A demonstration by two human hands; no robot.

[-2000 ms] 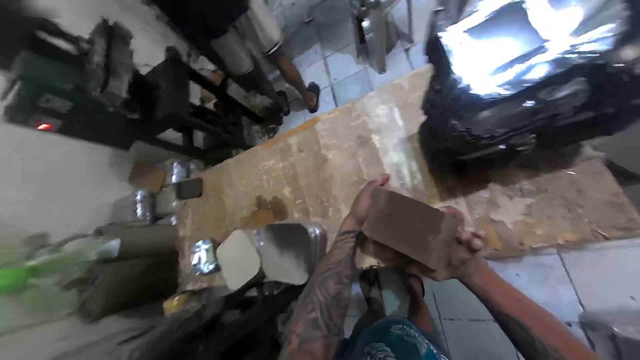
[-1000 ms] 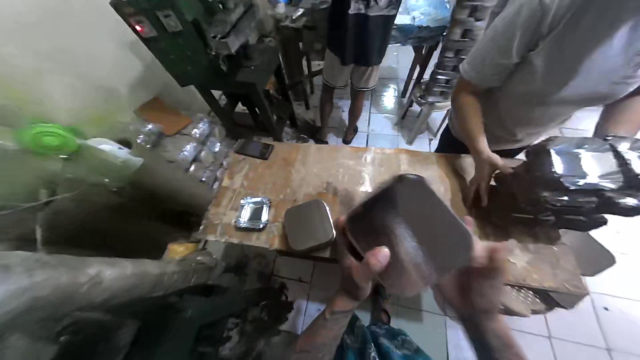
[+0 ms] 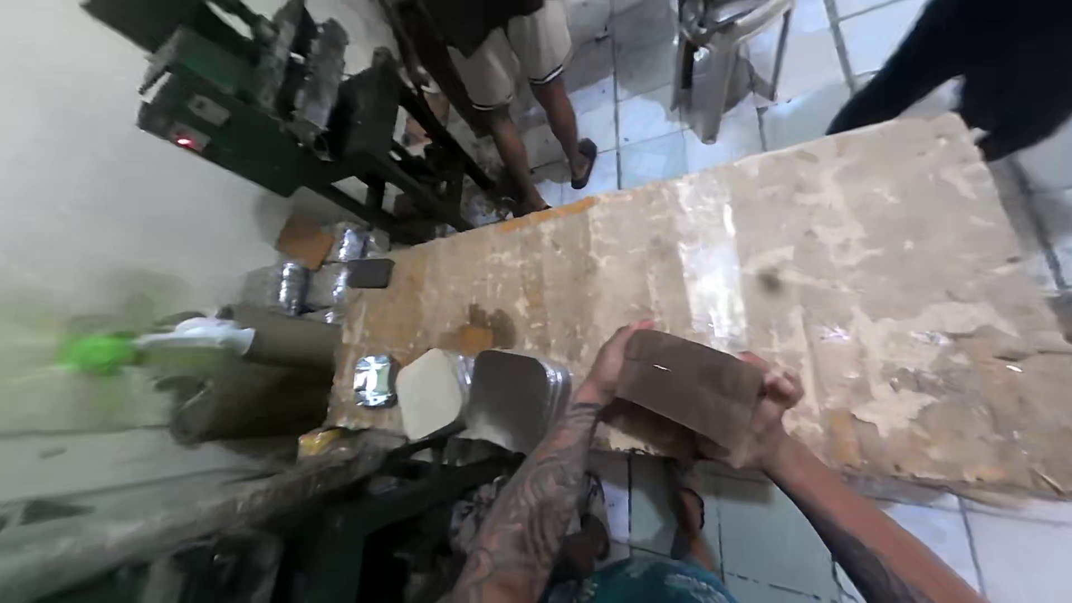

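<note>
A brown rectangular block or stack, its material unclear, is held between my two hands over the near edge of the worn wooden table (image 3: 636, 251). My left hand (image 3: 615, 368) grips the left end of the brown block (image 3: 691, 385). At its right end my right hand (image 3: 766, 410) has its fingers curled round the side. Left of my forearm lie a stack with a dark grey rounded-square top (image 3: 508, 398) and one with a pale top (image 3: 431, 392). A small silver foil-like item (image 3: 374, 381) is beside them.
A dark flat phone-like object (image 3: 370, 273) lies at the table's far left corner. Beyond stand a green machine (image 3: 226, 134) with a red light, a person (image 3: 511, 67) and a plastic stool (image 3: 720, 59). Dark rolls (image 3: 260, 377) lie at left. Another person's dark-clothed leg (image 3: 913, 75) is at upper right.
The shiny black-wrapped bundle at the table's right is gone from view. The person who had a hand on it a second ago has moved off; only dark clothing shows. The view has turned.
</note>
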